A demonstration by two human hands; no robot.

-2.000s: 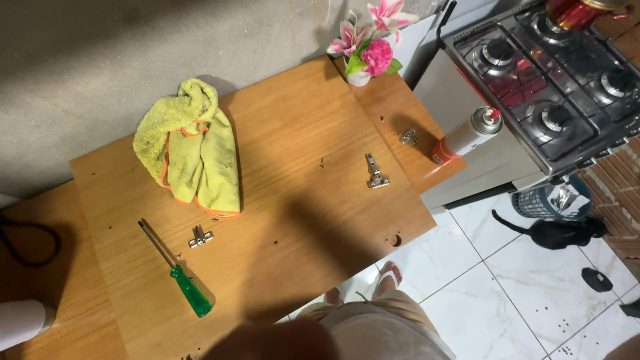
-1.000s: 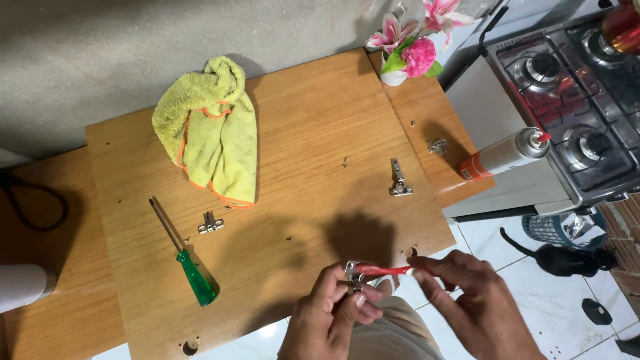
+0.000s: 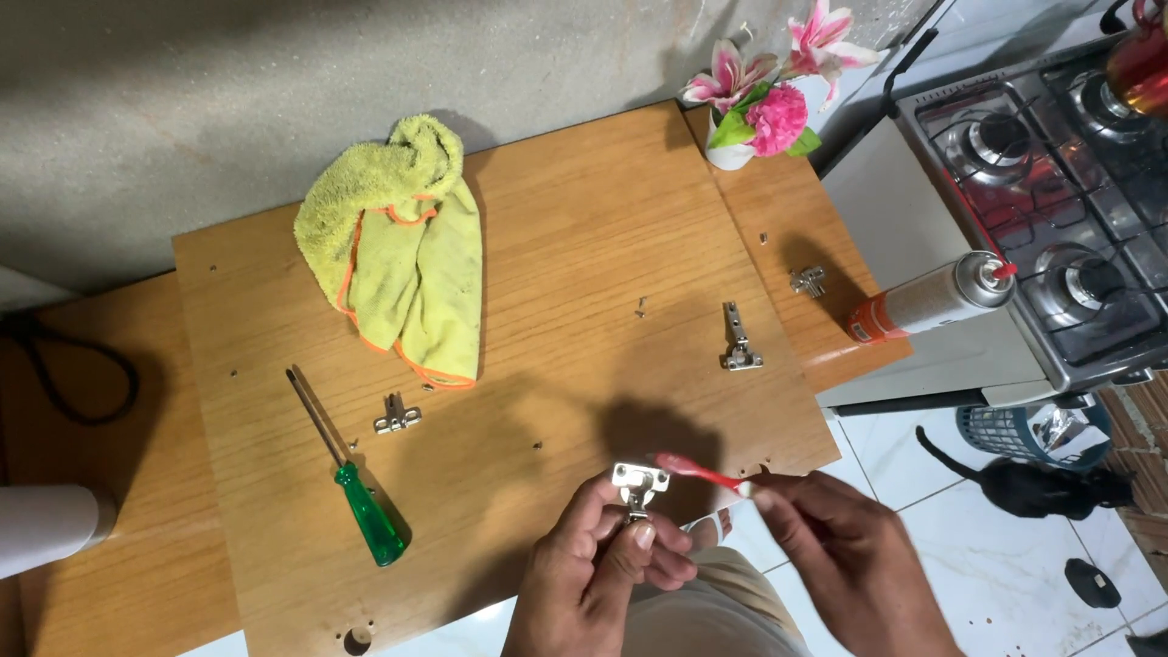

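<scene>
My left hand (image 3: 607, 557) holds a metal cabinet hinge (image 3: 640, 484) between thumb and fingers, its flat plate facing up. In my right hand (image 3: 835, 538) is a red toothbrush (image 3: 698, 468), whose head is beside the hinge plate; contact cannot be made out. A second hinge arm (image 3: 737, 338) lies on the wooden panel (image 3: 566, 246) toward the right. Left of my hands, a metal mounting plate (image 3: 398, 415) rests near a green-handled screwdriver (image 3: 365, 511). A yellow-green cloth (image 3: 401, 255) with orange edging lies crumpled by the wall. Small screws (image 3: 641, 307) are scattered about.
Beyond the panel's right edge are another mounting plate (image 3: 808, 281), a spray can (image 3: 931, 297) with a red nozzle and a flower pot (image 3: 730, 146). A gas stove (image 3: 1049, 182) stands at right. Below it are a blue basket (image 3: 1013, 432) and a black cat (image 3: 1027, 493).
Both hands have come into view since the oldest frame. Since one second ago, the red toothbrush has come away from across the hinge to its right side, and the hinge shows more openly.
</scene>
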